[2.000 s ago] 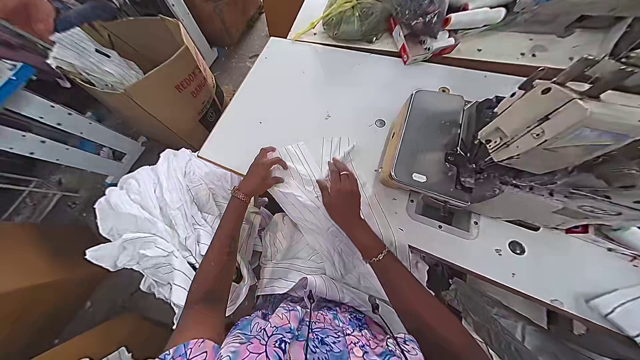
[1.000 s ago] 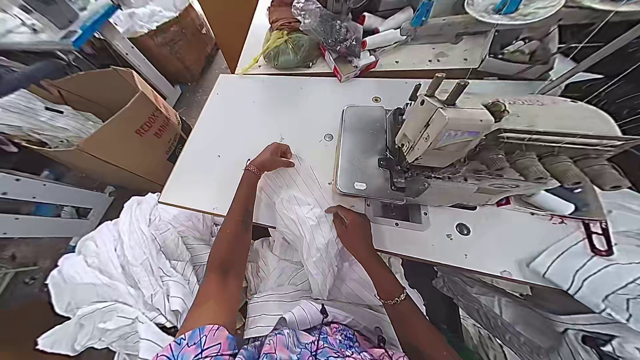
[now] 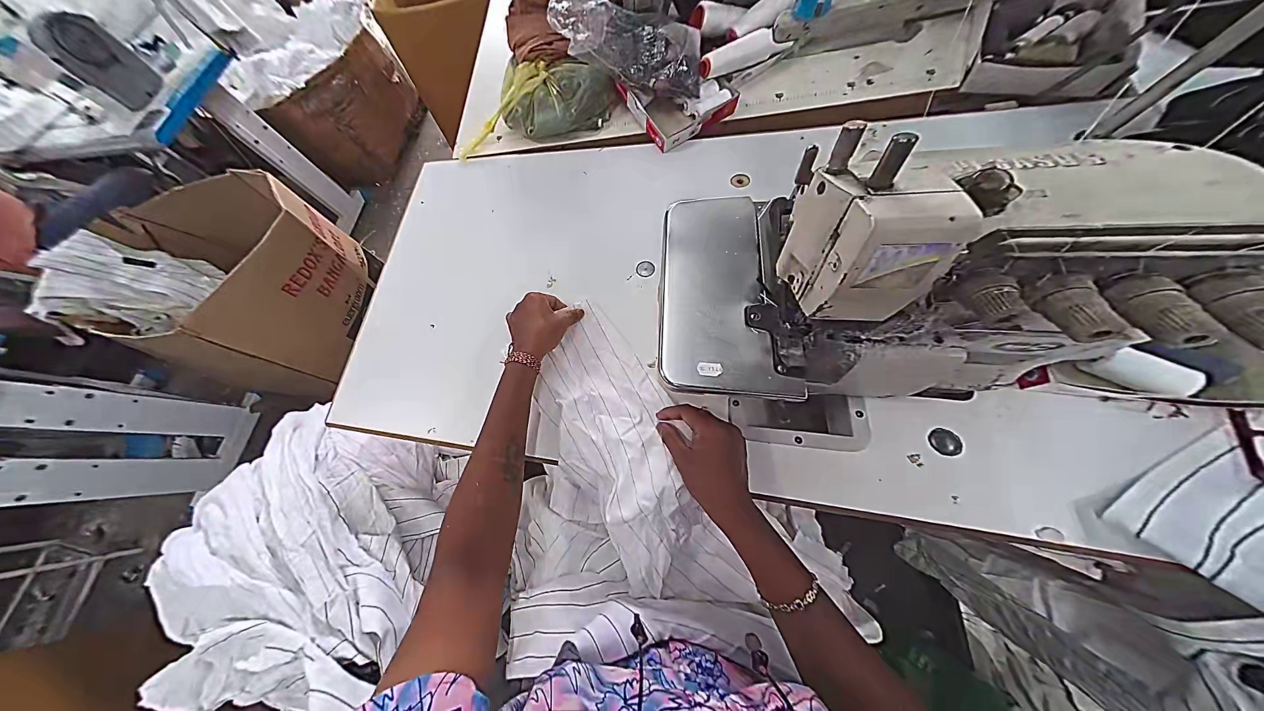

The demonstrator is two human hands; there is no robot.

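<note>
White fabric with thin dark stripes (image 3: 612, 425) runs from my lap up onto the white sewing table (image 3: 474, 267). My left hand (image 3: 541, 324) pinches its upper left corner, thumb against fingers. The right edge of the cloth is held by my right hand (image 3: 703, 449), just below the metal plate (image 3: 711, 296) of an industrial sewing machine (image 3: 889, 237). Between both hands the cloth hangs in loose creases. More of the same striped fabric (image 3: 296, 553) is heaped at the left of my lap, below the table edge.
A cardboard box (image 3: 247, 286) holding striped cloth stands left of the table. Behind the table lie thread cones (image 3: 746, 51) and a green bag tied with yellow (image 3: 558, 99). Striped fabric (image 3: 1200, 494) lies at the table's right. A metal frame (image 3: 118, 444) stands at the left.
Both hands were near each other on the cloth two seconds ago; now they are farther apart, with the right hand lower at its right edge. The view has shifted to the right.
</note>
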